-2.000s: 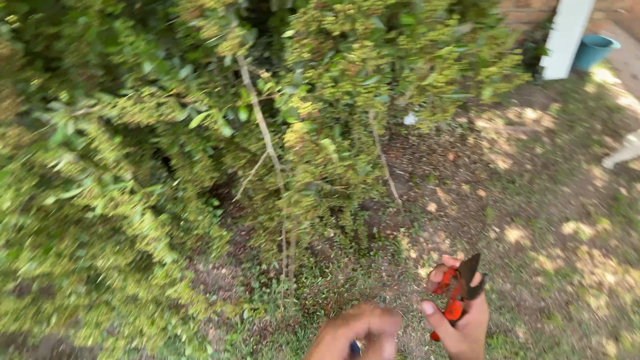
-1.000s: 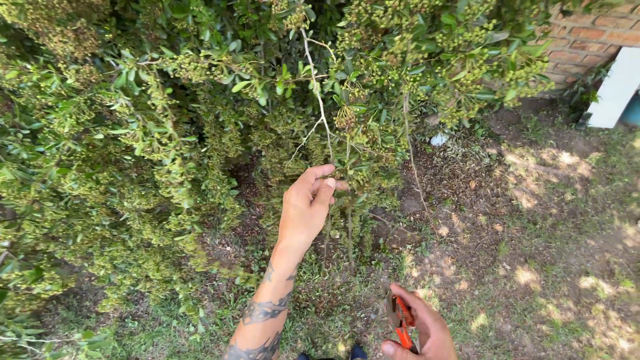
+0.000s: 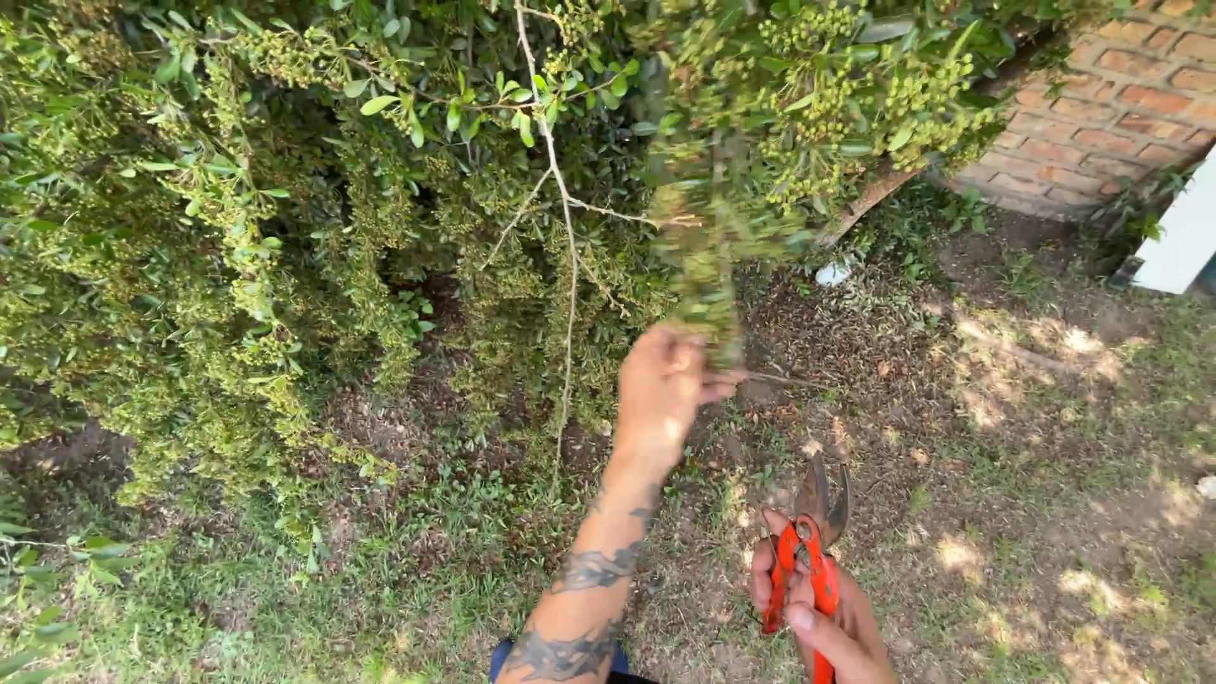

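Observation:
My left hand (image 3: pixel 665 385) is raised at the middle of the view, its fingers closed around the lower end of a leafy shrub branch (image 3: pixel 708 247) that is blurred. Low on the right, my right hand (image 3: pixel 826 608) holds red-handled pruning shears (image 3: pixel 807 560), their blades apart and pointing up, with nothing between them. A thin bare branch (image 3: pixel 568 247) hangs down in front of the shrub (image 3: pixel 313 190), left of my left hand.
A brick wall (image 3: pixel 1092 123) stands at the upper right, beside a white post (image 3: pixel 1178 237). A thick stem (image 3: pixel 869 204) leans under the shrub near a small white object (image 3: pixel 833 274). Patchy grass and dry leaves (image 3: pixel 950 475) cover the ground.
My left hand has moved right from the bare branch to the leafy one. The shears show larger and more fully in view, still in my right hand.

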